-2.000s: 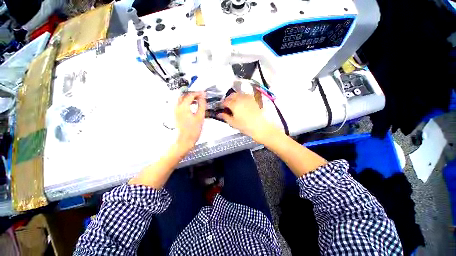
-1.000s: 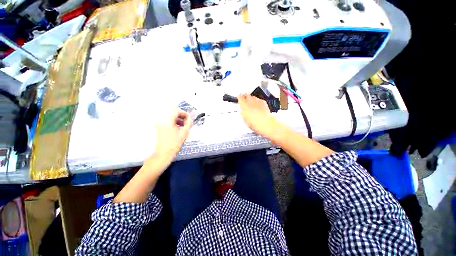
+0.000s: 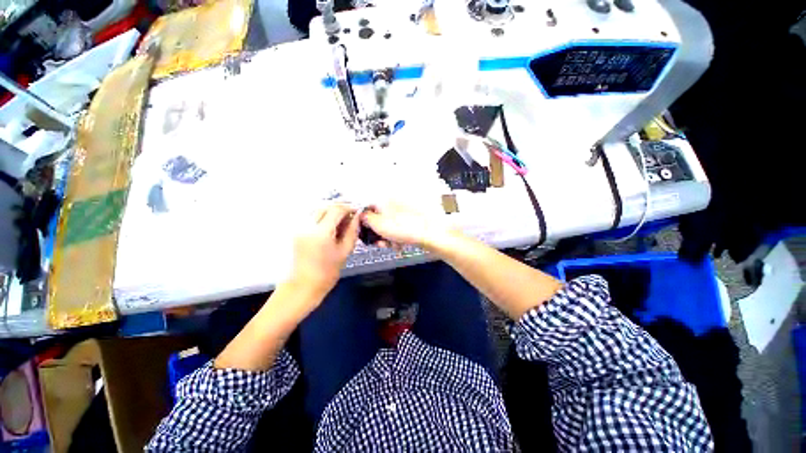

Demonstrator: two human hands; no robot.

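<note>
My left hand (image 3: 320, 252) and my right hand (image 3: 395, 226) meet at the front edge of the white table, fingertips close together. A small black label (image 3: 368, 234) is pinched between them, mostly covered by the fingers. The label stack (image 3: 466, 170), dark pieces with pale print, lies to the right under the machine arm. The presser foot and needle (image 3: 381, 134) of the white sewing machine (image 3: 495, 62) are beyond my hands, with no cloth seen under them.
Pink and blue thread snips (image 3: 507, 158) lie beside the labels. A tan patch (image 3: 451, 203) is near the front edge. Crinkled clear plastic (image 3: 184, 170) lies at left. Taped cardboard (image 3: 97, 195) edges the table. A blue bin (image 3: 680, 287) with black pieces stands at right.
My right hand has moved left and toward me from beside the label stack, with a black label, and has joined my left hand. The tan patch is now uncovered.
</note>
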